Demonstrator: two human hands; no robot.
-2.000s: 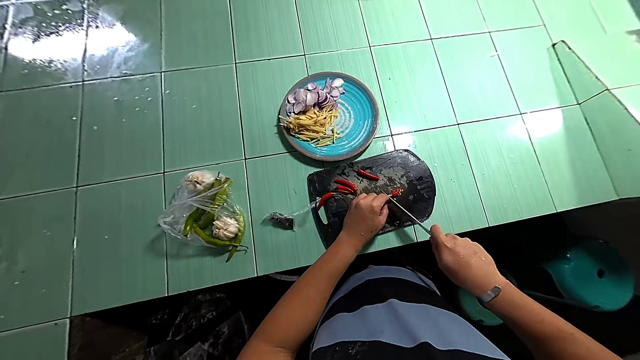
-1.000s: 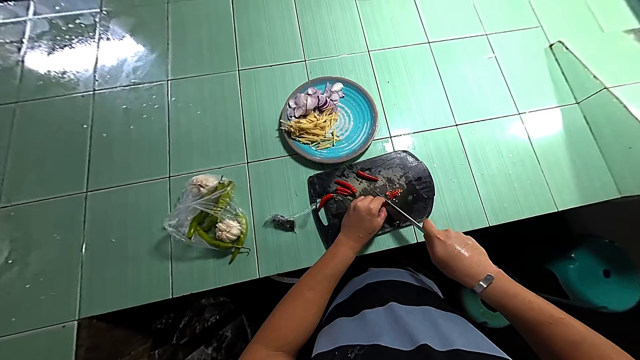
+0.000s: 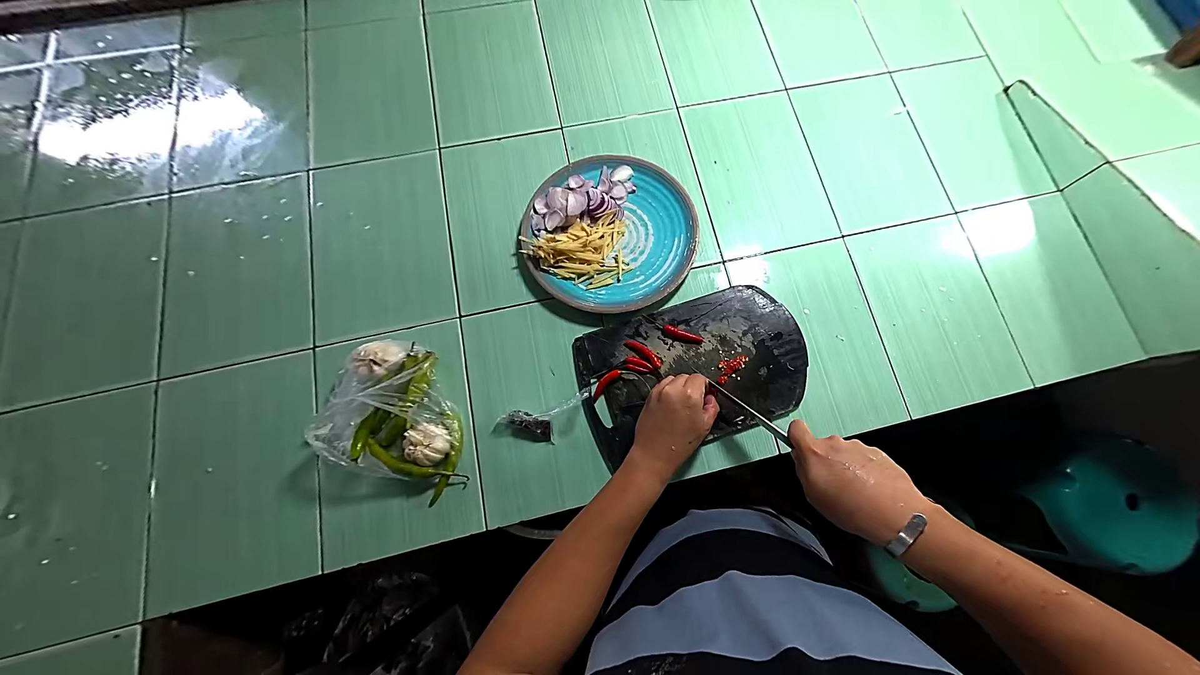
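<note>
My right hand (image 3: 855, 480) grips a kitchen knife (image 3: 750, 410), its blade slanting up and left over a black cutting board (image 3: 773, 352). Against the blade tip, the curled fingers of my left hand (image 3: 677, 412) press down at the board's near side; a chili is probably under them but is hidden. Chopped red chili (image 3: 731, 367) lies just beyond the blade. Several whole red chilies (image 3: 641, 354) rest at the board's left part, with one more red chili (image 3: 682, 335) near its far edge. Behind the board, a blue plate (image 3: 666, 230) holds sliced shallots (image 3: 581, 199) and yellowish julienned strips (image 3: 581, 249).
On the green tiled counter (image 3: 244, 450) at left lies a clear plastic bag with green chilies (image 3: 384, 427) and garlic bulbs (image 3: 427, 443). A small plastic packet with dark contents (image 3: 530, 425) sits left of the board. Teal plastic stools (image 3: 1116, 506) stand below the counter at right.
The patch of chopped red chili beside the blade looks a little larger than two seconds ago. Both hands stay at nearly the same place on the board and knife.
</note>
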